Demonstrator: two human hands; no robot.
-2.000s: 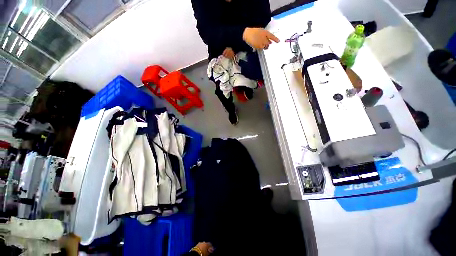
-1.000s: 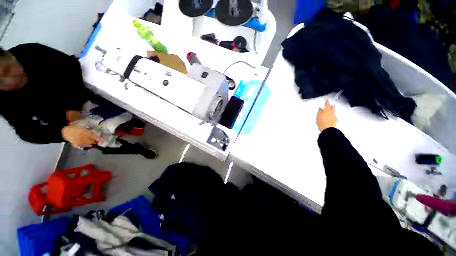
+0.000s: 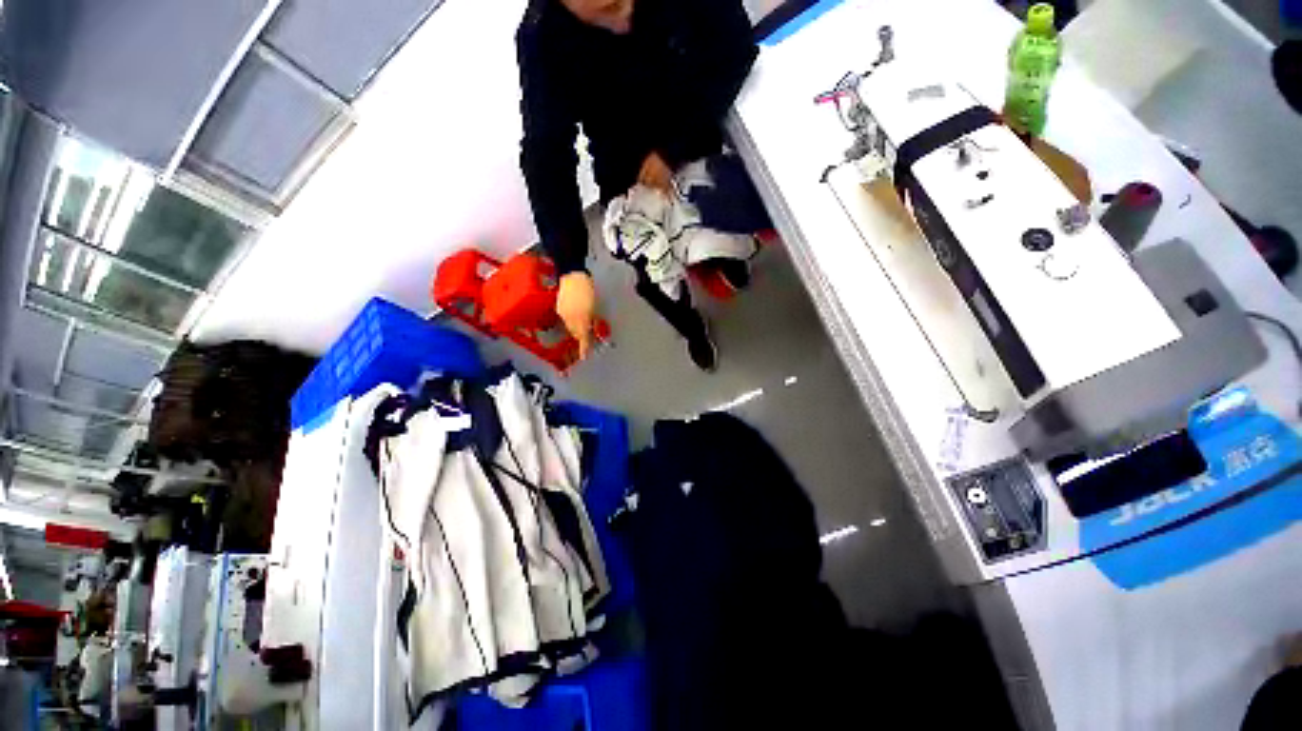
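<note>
A pile of white-and-navy garments [image 3: 478, 528] lies spread over blue crates [image 3: 617, 693] left of my black-clothed lap [image 3: 728, 557]. The garments show dark piping and navy upper parts. My left hand is not in view. At the lower right edge, above the white table, only a sliver of what looks like my right hand [image 3: 1294, 660] and a black sleeve show, cut off by the frame. Its fingers and anything in them are hidden.
A person in black [image 3: 628, 114] sits ahead with a white-and-navy garment [image 3: 664, 236] on the lap, one hand pointing down by red stools [image 3: 521, 293]. A sewing machine [image 3: 1028, 257], green bottle [image 3: 1034, 72] and dark phone-like object [image 3: 1128, 474] are on the right table.
The view has swung back left from the dark cloth on the table. My right hand, outstretched there before, is now mostly out of frame. The other person's hand has lowered beside the stools.
</note>
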